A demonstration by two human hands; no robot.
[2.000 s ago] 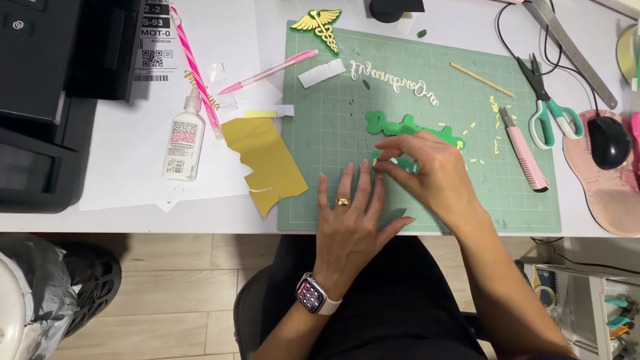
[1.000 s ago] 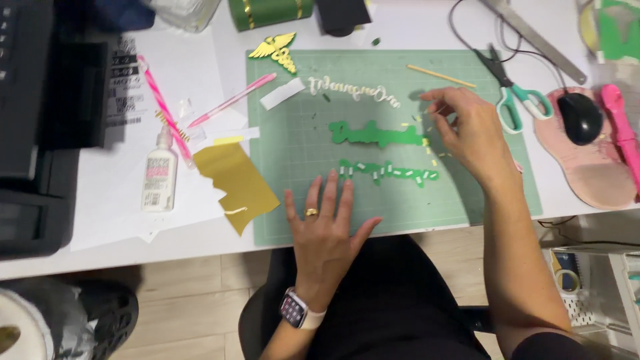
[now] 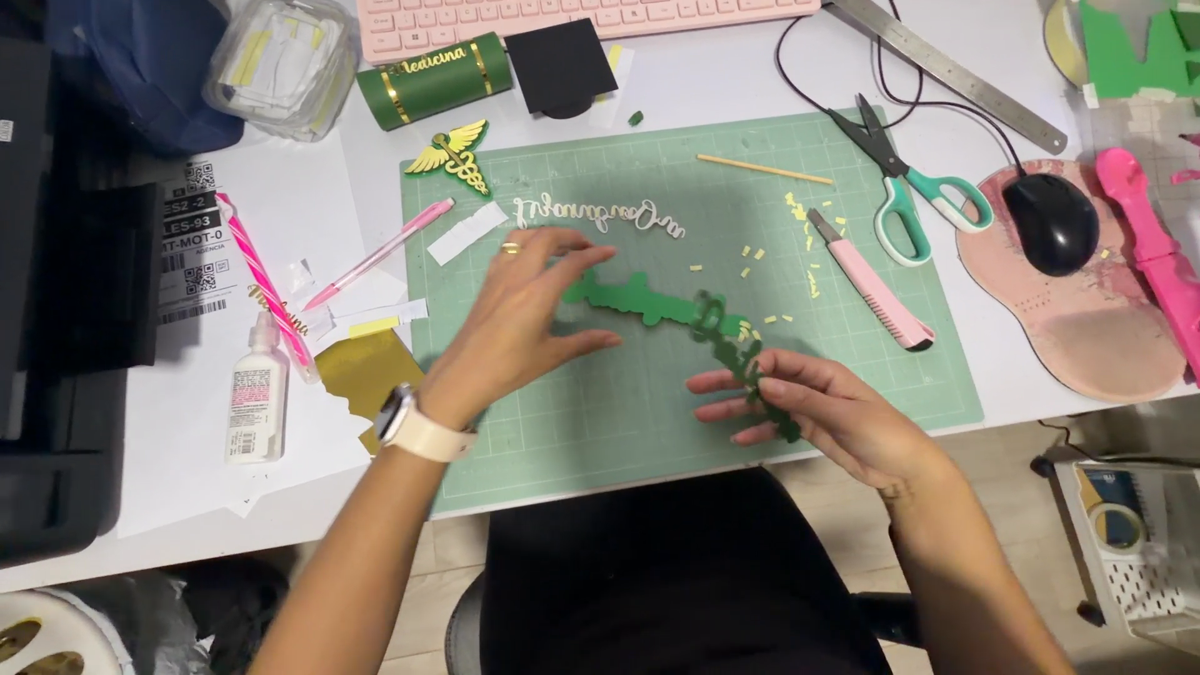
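Observation:
Between the thumb and fingers of my right hand (image 3: 816,408) is a dark green cut-out of script lettering (image 3: 741,361), raised and slanting down to the right. Its upper end overlaps a brighter green lettering-shaped backing piece (image 3: 647,300) that lies on the green cutting mat (image 3: 562,431). My left hand (image 3: 525,314) hovers at the left end of that backing, fingers apart, with nothing seen in it. Behind them lies a white script cut-out (image 3: 600,214), reversed to my view. Small pale yellow foam pieces (image 3: 747,251) are scattered to the right.
A pink craft knife (image 3: 877,286), teal-handled scissors (image 3: 905,183) and a wooden stick (image 3: 764,170) lie at the right. On the left are a white glue bottle (image 3: 256,398), a pink pen (image 3: 384,251) and gold paper (image 3: 370,375). A green tube (image 3: 436,80) and black graduation cap (image 3: 562,70) stand behind.
The narrow green lettering piece, flat on the mat with white bits on it a second ago, is now lifted in my right hand. My left hand has risen from the mat's near edge to the backing.

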